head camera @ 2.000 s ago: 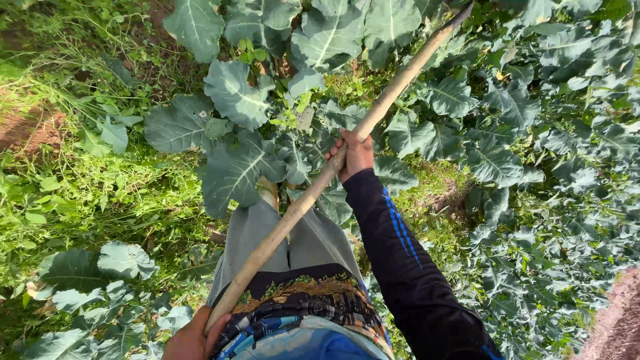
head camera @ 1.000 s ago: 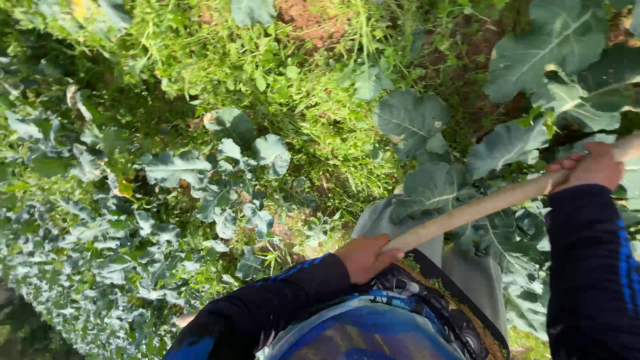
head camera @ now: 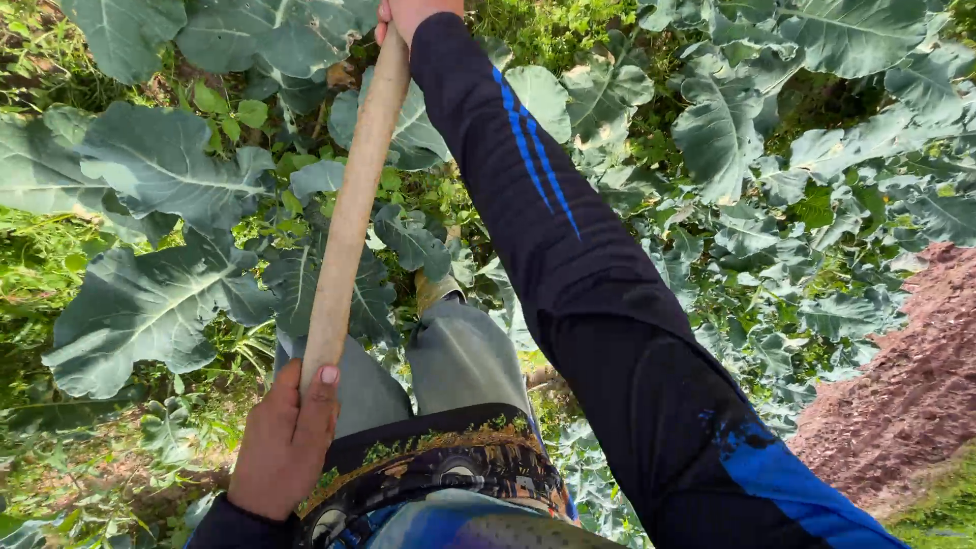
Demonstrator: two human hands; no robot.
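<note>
A long, pale wooden handle (head camera: 352, 217) runs steeply up from my lap to the top edge, leaning slightly right. My left hand (head camera: 288, 442) is closed around its lower end, the thumb lying along the wood. Higher up, my right hand (head camera: 415, 17) grips the handle at the top edge of the view, partly cut off. The far end of the handle, with whatever it bears, is out of view. Broad blue-green leaves (head camera: 164, 293) of brassica plants lie beneath and to both sides of the handle.
My legs in grey trousers (head camera: 465, 354) stand among the plants, with one shoe (head camera: 436, 291) partly showing. Low green weeds (head camera: 34, 248) grow between the leaves. A strip of bare reddish soil (head camera: 900, 381) borders the plants at the right.
The view has swung strongly. The handle, slanting to the right a second ago, now points nearly straight ahead, with both hands still on it.
</note>
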